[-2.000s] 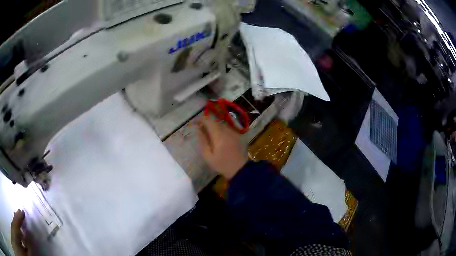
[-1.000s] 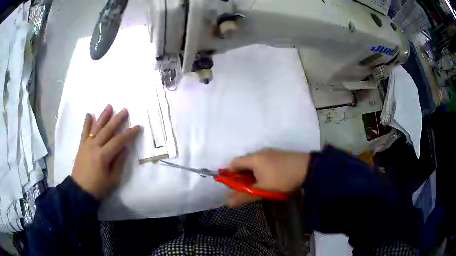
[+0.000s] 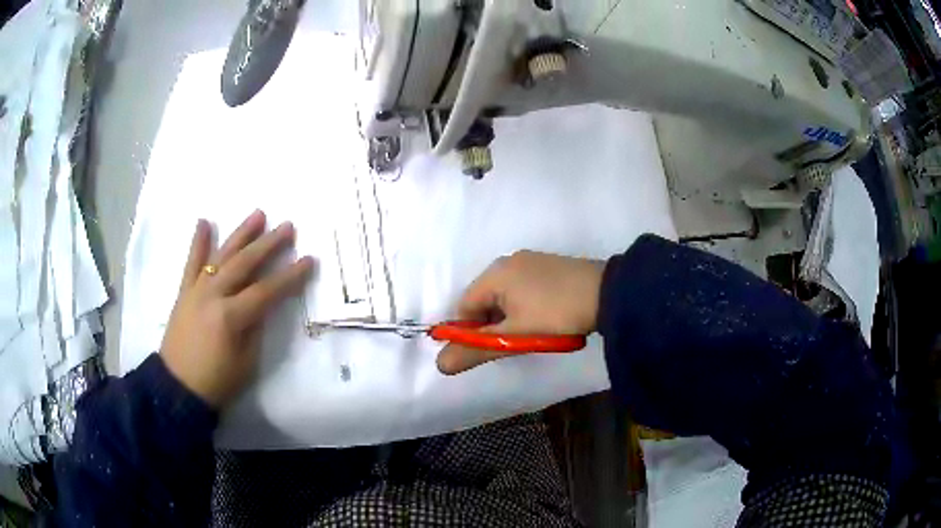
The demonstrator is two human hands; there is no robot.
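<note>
A large white fabric panel [image 3: 516,217] lies flat under the sewing machine's head. Thin dark stitched lines form a long narrow rectangle [image 3: 351,268] on it, running down from the presser foot [image 3: 385,155]. My right hand [image 3: 526,309] is closed on red-handled scissors [image 3: 506,339]. Their blades look nearly closed and point left, with the tips at the lower left end of the rectangle. My left hand [image 3: 227,309] lies on the cloth left of the rectangle with its fingers apart, a ring on one finger. It holds nothing.
The off-white sewing machine [image 3: 660,72] spans the top right. A dark grey oval shape [image 3: 260,46] hangs left of its head. Stacked white cut pieces [image 3: 41,248] lie at the far left. More white cloth [image 3: 851,232] lies at the right, and some [image 3: 691,483] at lower right.
The scissors were picked up from right of the machine and brought to the cloth. In the last second the tips moved onto the rectangle's lower edge. The strip's brown lower edge no longer shows.
</note>
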